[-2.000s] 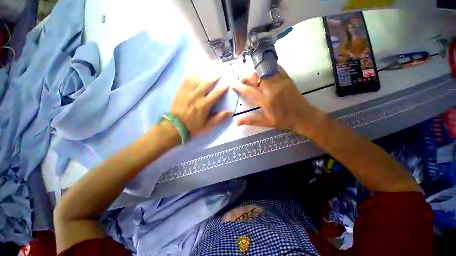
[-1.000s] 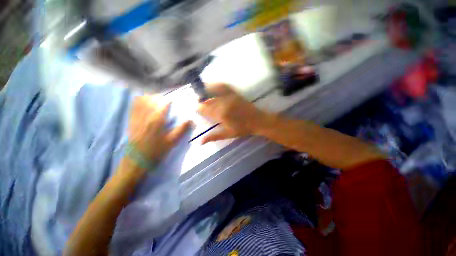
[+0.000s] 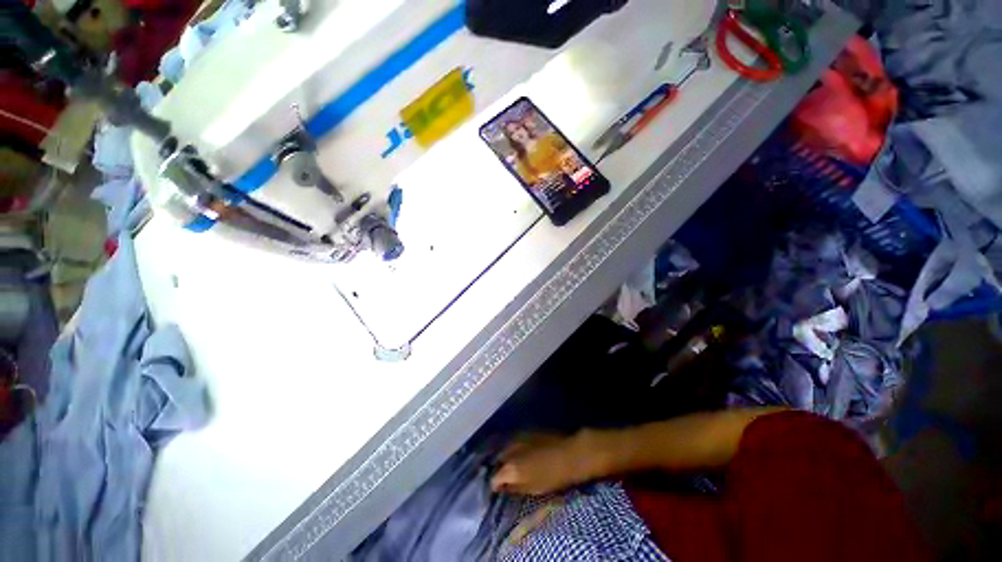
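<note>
My right hand point(image 3: 544, 463) is low over my lap, below the table's front edge, with its fingers curled on light blue cloth point(image 3: 434, 525). The fingertips are partly hidden in the folds. My left hand is out of the picture. The white sewing machine point(image 3: 363, 99), with a blue stripe and yellow sticker, lies across the upper part of the view. The edge guide point(image 3: 379, 236) sits beside the needle area, which is bright and hard to make out. No cloth shows under it.
A lit smartphone point(image 3: 544, 161) lies on the table point(image 3: 236, 439). Orange-red snips point(image 3: 641, 115) and scissors with red loops point(image 3: 747, 49) and green loops point(image 3: 782, 38) are farther right. Light blue cloth point(image 3: 93, 406) hangs at the left. A blue basket point(image 3: 879, 225) holds a red bundle point(image 3: 846, 104).
The view has swung right. Both hands have left the needle area: my right hand moved down to my lap, my left out of view. The cloth beside the needle is gone from there.
</note>
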